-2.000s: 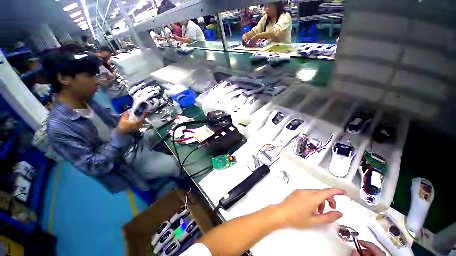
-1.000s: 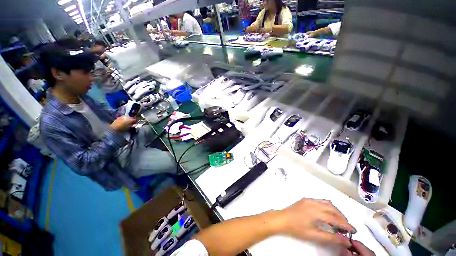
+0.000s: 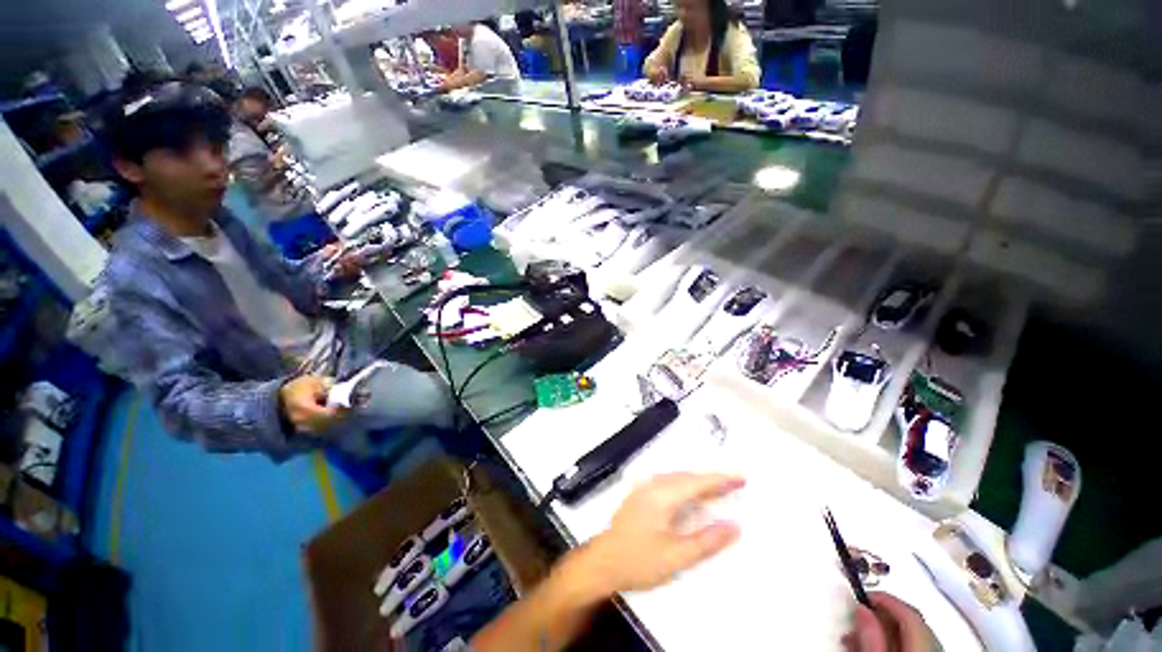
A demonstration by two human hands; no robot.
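My left hand (image 3: 665, 525) is over the white sheet (image 3: 765, 510), slightly blurred, fingers apart, holding nothing. My right hand (image 3: 888, 624), cut off by the bottom edge, grips dark pointed tweezers (image 3: 842, 553), tips up and to the left. A small round metal insert (image 3: 872, 564) lies on the sheet just beside the tweezers. A white housing shell (image 3: 979, 580) with a round opening lies to the right. Another white shell (image 3: 1047, 507) lies further right.
A black screwdriver (image 3: 617, 453) and a green circuit board (image 3: 562, 390) lie to the left. A compartment tray (image 3: 796, 427) with part-built units stands behind. A cardboard box (image 3: 334, 560) of units is at lower left. A seated person (image 3: 217, 318) is at the left.
My left hand has moved left, away from my right hand, and its fingers have spread. The tweezers and metal insert show again, clear of my left hand. The seated person has lowered a white unit.
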